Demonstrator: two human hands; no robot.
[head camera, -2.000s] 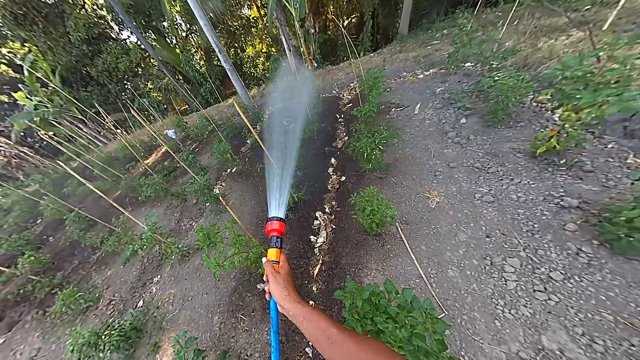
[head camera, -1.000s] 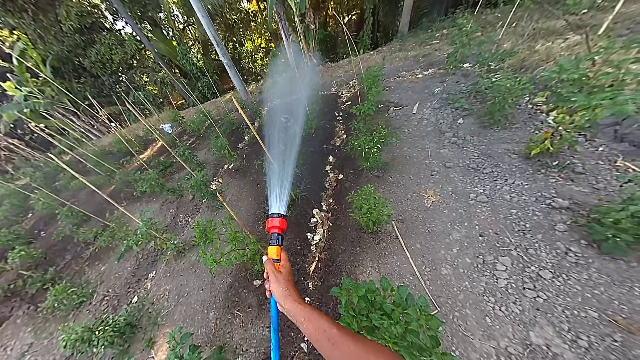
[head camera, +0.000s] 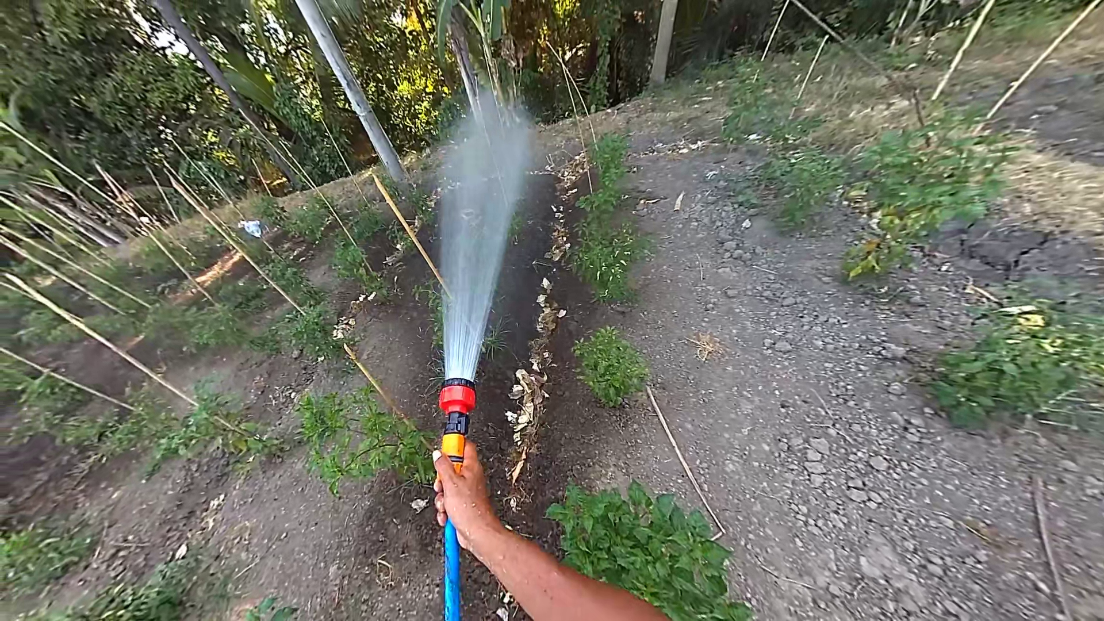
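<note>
My right hand (head camera: 464, 493), with the forearm coming in from the lower right, is closed around the blue garden hose (head camera: 452, 569) just below its orange connector. Above the hand the red and black spray nozzle (head camera: 457, 398) points away from me. A wide cone of water (head camera: 483, 216) leaves it and falls over dark soil between rows of plants. Left of the nozzle grows a leafy green plant (head camera: 362, 440); a small bushy plant (head camera: 611, 366) stands to its right, and a broader-leaved one (head camera: 647, 552) is beside my forearm. My left hand is out of view.
A line of dry leaves (head camera: 530, 397) runs along the furrow. Thin bamboo stakes (head camera: 103, 341) lean over the plants on the left. Stony soil (head camera: 828, 466) with a dry stick (head camera: 686, 466) lies to the right. A grey pole (head camera: 349, 86) and trees stand at the back.
</note>
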